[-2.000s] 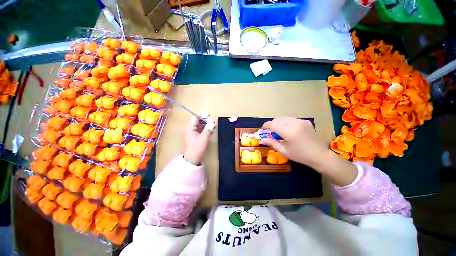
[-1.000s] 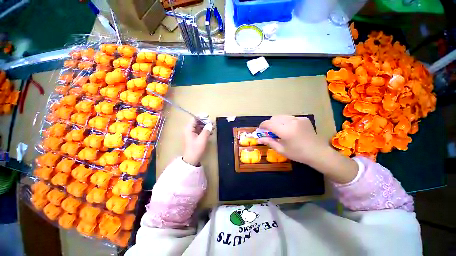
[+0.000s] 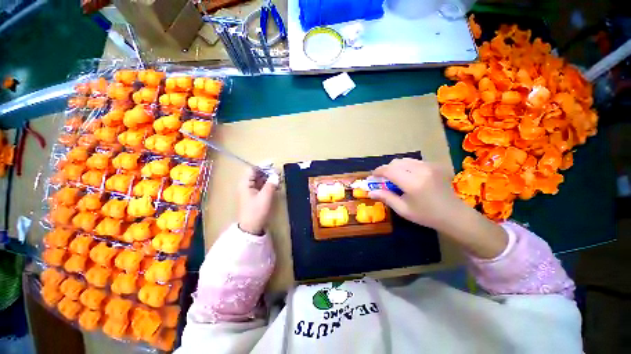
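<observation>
A red-brown fixture (image 3: 353,231) lies on a black mat (image 3: 408,245). Several orange shells (image 3: 333,216) sit in it in two rows; the upper right one is partly hidden by my right hand. My right hand (image 3: 418,192) holds a small glue bottle (image 3: 379,185), its tip pointing left over the fixture's upper row. My left hand (image 3: 257,200), left of the mat, holds a thin stick tool (image 3: 225,151) that points up and left, its far end over the tray. A small white piece (image 3: 272,175) shows at the left fingertips.
A clear tray (image 3: 200,207) with rows of orange shells is at left. A heap of orange shells (image 3: 519,124) lies at right. Behind are a white board (image 3: 408,48) with a tape roll (image 3: 323,46), blue-handled pliers (image 3: 272,21) and a white scrap (image 3: 338,85).
My right hand and the glue bottle have moved right relative to the fixture, uncovering more of the upper left shell. The view has shifted slightly. My left hand still holds the stick tool.
</observation>
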